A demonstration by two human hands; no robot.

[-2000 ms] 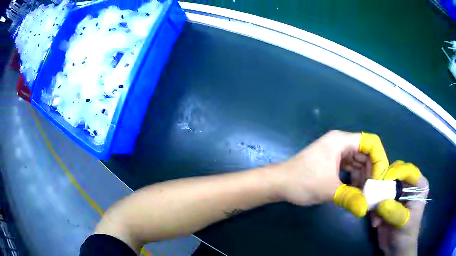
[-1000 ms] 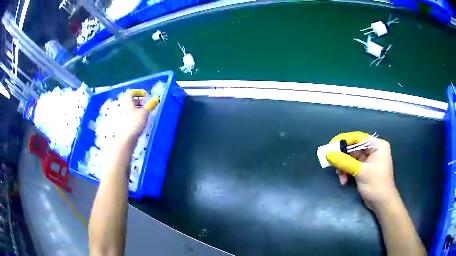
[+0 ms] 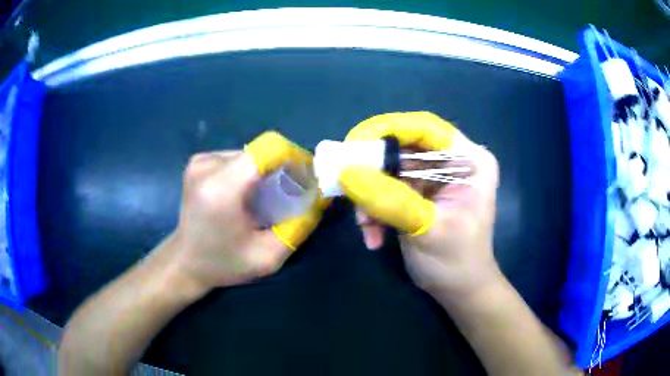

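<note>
My right hand (image 3: pixel 448 198), with yellow finger cots on thumb and index finger, grips a white wired unit (image 3: pixel 352 160). The unit's black end (image 3: pixel 391 156) faces right and its thin white wires run over my palm. My left hand (image 3: pixel 220 213), also with yellow cots, holds a see-through greyish clear cover (image 3: pixel 278 197) between thumb and index finger. The cover's right end is close to the unit's white left end, just left of it. Whether they touch is hard to tell, as fingers partly hide both.
The right blue bin (image 3: pixel 588 198) is heaped with white units and wires. Part of the left blue bin (image 3: pixel 28 183) shows at the left edge. A white edge rail (image 3: pixel 308 33) curves across the top, with the green conveyor belt (image 3: pixel 441 16) beyond. The dark bench (image 3: pixel 308 316) lies under my hands.
My left hand has left the left bin and come to the middle with a clear cover in it. My right hand still holds the unit. The view has turned toward the right bin.
</note>
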